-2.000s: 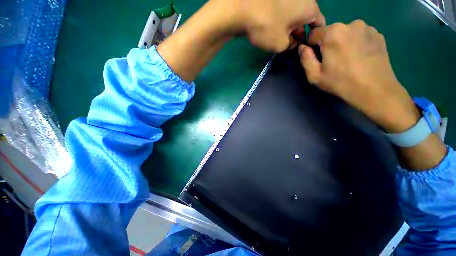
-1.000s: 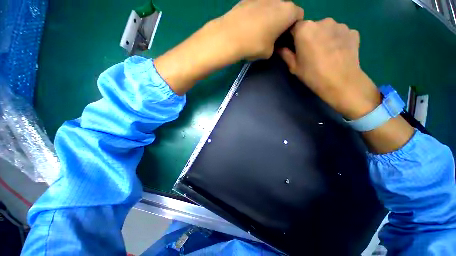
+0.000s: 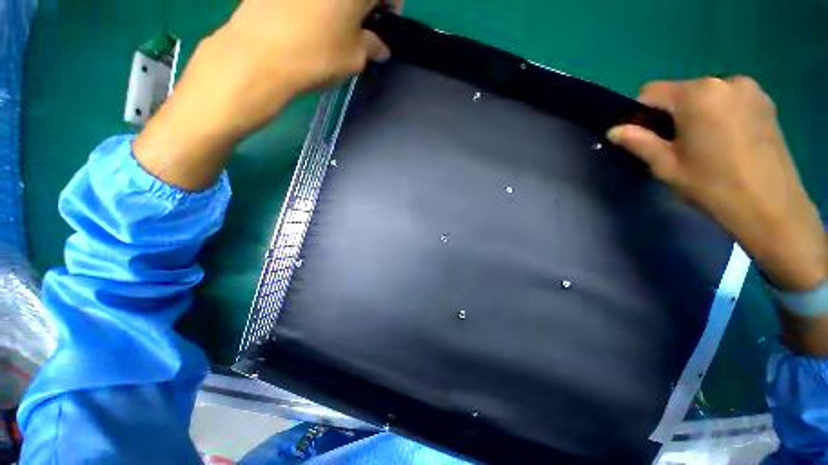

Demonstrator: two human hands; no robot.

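Note:
The black insulating sheet [image 3: 399, 218] lines the shallow chassis tray, with several small bright dots on it. The vented end panel [image 3: 295, 218] shows at the tray's left end and the silver-white front flange [image 3: 704, 345] at its right end. My left hand [image 3: 300, 45] grips the sheet's upturned far edge at the far left corner; its fingertips are partly cut off by the top of the picture. My right hand [image 3: 717, 145] pinches the same far edge near the far right corner, thumb inside. The black edge runs between both hands.
A metal bracket [image 3: 150, 82] stands on the green bench [image 3: 82, 118] at the upper left. The bench's metal edge [image 3: 272, 400] runs below the tray. Blue bubble wrap [image 3: 11, 136] and crinkled clear film [image 3: 23, 313] lie at the left rim.
My hands were together at the far corner and are now spread apart along the far edge. The tray sits further left in view, showing more of the vented panel and the front flange.

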